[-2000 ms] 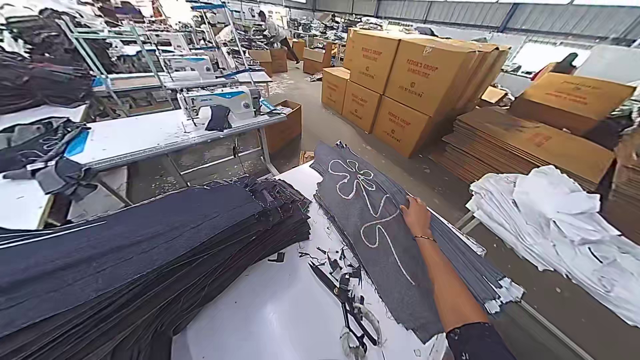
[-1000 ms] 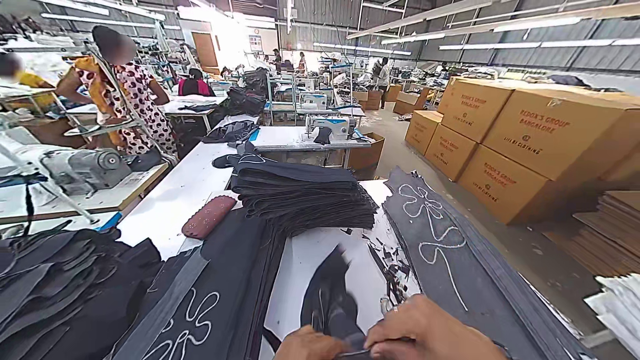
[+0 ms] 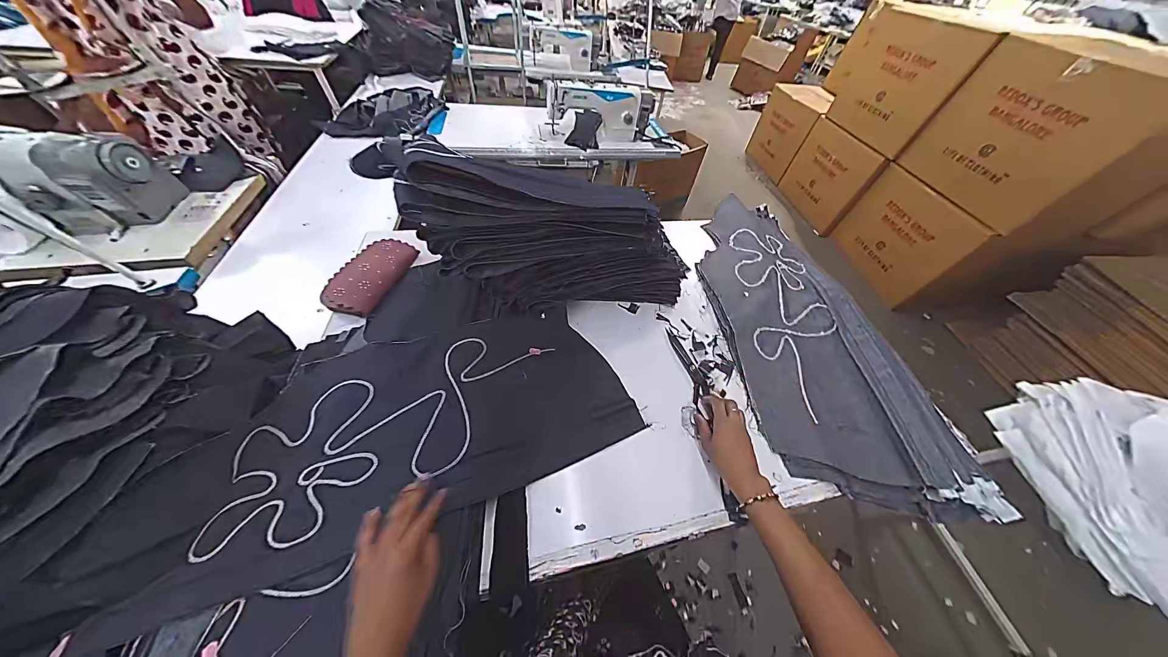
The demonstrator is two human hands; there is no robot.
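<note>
A dark denim panel [image 3: 511, 411] with a white cord flower lies spread across the left and middle of the white table. My left hand [image 3: 398, 547] rests on its lower edge, fingers spread, just under the cord line. My right hand [image 3: 725, 433] is at the handles of black scissors [image 3: 686, 360], which lie among dark scraps; whether the fingers have closed round them is unclear. To the right of that hand lies a stack of grey denim panels [image 3: 785, 347], the top one bearing a similar flower. Behind the spread panel is a thick folded stack of dark panels [image 3: 538, 228].
A pink scalloped case [image 3: 370, 276] sits beside the folded stack. Loose dark pieces [image 3: 82, 392] are heaped at left. Sewing machines [image 3: 598, 109] stand behind and at left, near a person in a spotted garment [image 3: 196, 73]. Cartons [image 3: 985, 128] and white cloth [image 3: 1086, 484] are at right.
My hands, together on dark cloth a second ago, are now apart: the left on the spread panel, the right at the scissors. The flower panel now lies crosswise. The view has swung down.
</note>
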